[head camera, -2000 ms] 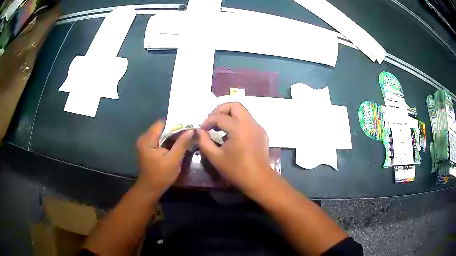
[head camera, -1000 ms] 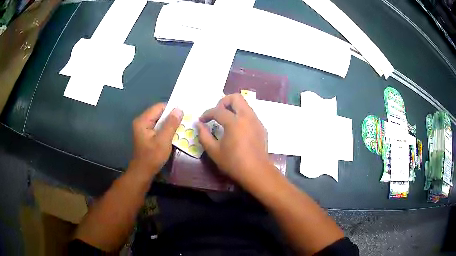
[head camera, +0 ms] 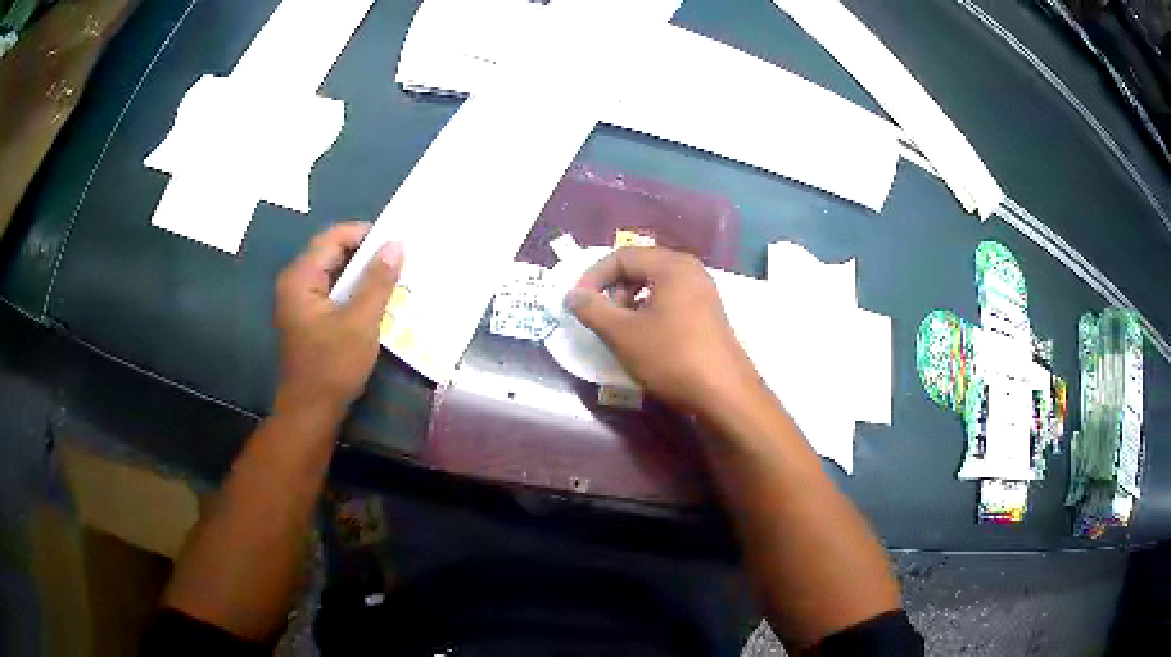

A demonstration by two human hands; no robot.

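Observation:
My left hand [head camera: 337, 315] holds the near end of a long white sticker strip [head camera: 488, 193], thumb on top; pale yellow marks show near its end. My right hand [head camera: 668, 321] is over the rounded end of a white die-cut blank [head camera: 822, 347], thumb and forefinger together at the blank's surface. Whether a sticker is between them cannot be told. The blank lies on a dark maroon board [head camera: 565, 443]. Small yellowish locating marks [head camera: 622, 397] sit beside the blank's edges. A white printed label patch [head camera: 524, 308] shows left of the rounded end.
A white winged blank [head camera: 251, 148] lies at left. White strips [head camera: 771, 116] lie crosswise behind, with another [head camera: 899, 109] at upper right. Green-patterned blanks [head camera: 1008, 385] and a second pile [head camera: 1110, 417] are at right. An open brown carton [head camera: 129, 501] is below the mat's left edge.
My left hand has moved left with the strip end, uncovering the label patch and the blank's rounded end. My right hand has left the strip and moved right over the blank.

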